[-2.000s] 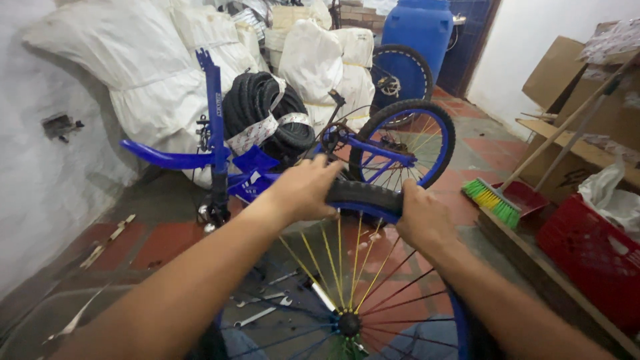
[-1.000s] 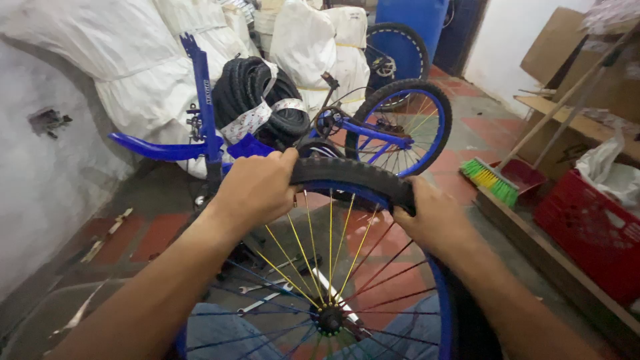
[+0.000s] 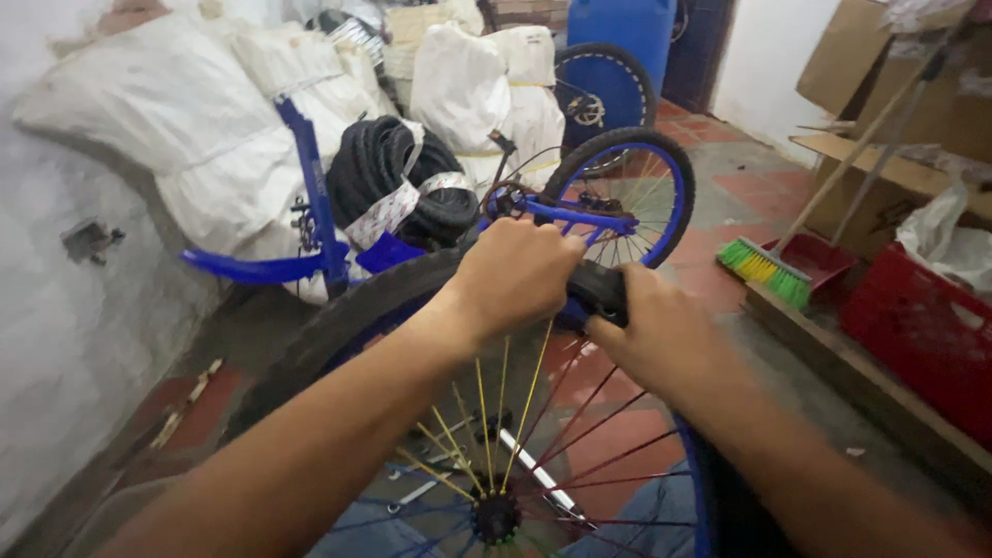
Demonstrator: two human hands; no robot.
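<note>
A bicycle wheel with a blue rim, multicoloured spokes and a black hub (image 3: 496, 518) stands upright between the person's legs. My left hand (image 3: 515, 271) is closed over the top of its black tire (image 3: 387, 291). Just to the right, my right hand (image 3: 659, 325) grips the tire too, thumb on the inner side and fingers over the tread. Part of the tire shows between both hands. Behind the wheel lies a blue bicycle frame (image 3: 314, 186) with its other wheel (image 3: 682, 194) attached. Wrenches (image 3: 418, 492) and a silver rod-like tool (image 3: 542, 473) rest on the floor, seen through the spokes.
White sacks (image 3: 232, 139) and a bundle of black tires (image 3: 387, 174) sit against the left and back. A blue barrel (image 3: 620, 70) stands behind. At right are a broom (image 3: 763, 271), a red dustpan (image 3: 825, 260), a wooden beam (image 3: 852, 372), a red crate (image 3: 922, 325) and cardboard boxes (image 3: 845, 182).
My left hand has moved right along the tire, close to my right hand. The hands were farther apart on the tire one second ago.
</note>
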